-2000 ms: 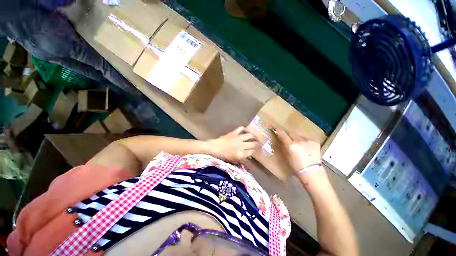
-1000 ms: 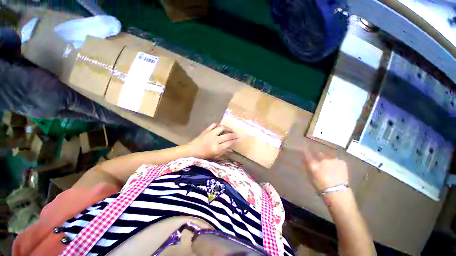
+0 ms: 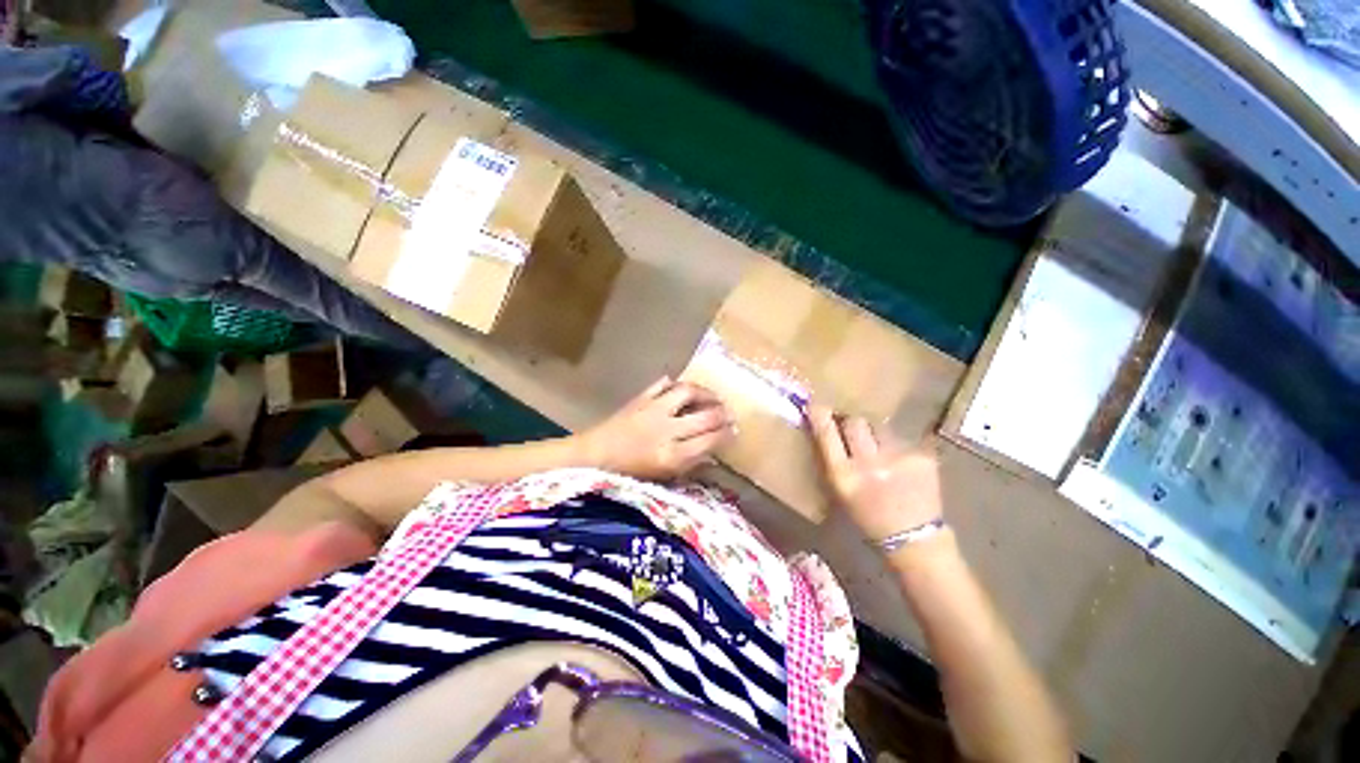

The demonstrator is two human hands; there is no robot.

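Note:
A small brown carton (image 3: 835,355) lies on the cardboard-covered bench in front of me. A strip of shiny packing tape (image 3: 753,373) crosses its top. My left hand (image 3: 667,429) rests on the carton's near left edge with its fingers curled. My right hand (image 3: 877,474) is over the carton's right part, its fingertips at the end of the tape strip. A tiny dark thing shows at those fingertips; I cannot tell what it is or whether it is gripped.
Two cartons (image 3: 545,224) stand side by side to the left, one with a white shipping label (image 3: 448,224). White plastic (image 3: 321,52) lies behind them. A dark blue fan (image 3: 992,105) is at upper right, beside a pale panel (image 3: 1223,432). A person's sleeve (image 3: 134,194) is at left.
My right hand has moved left from the bench beside the carton onto its tape. My left hand stays at the carton's edge. The view has shifted slightly.

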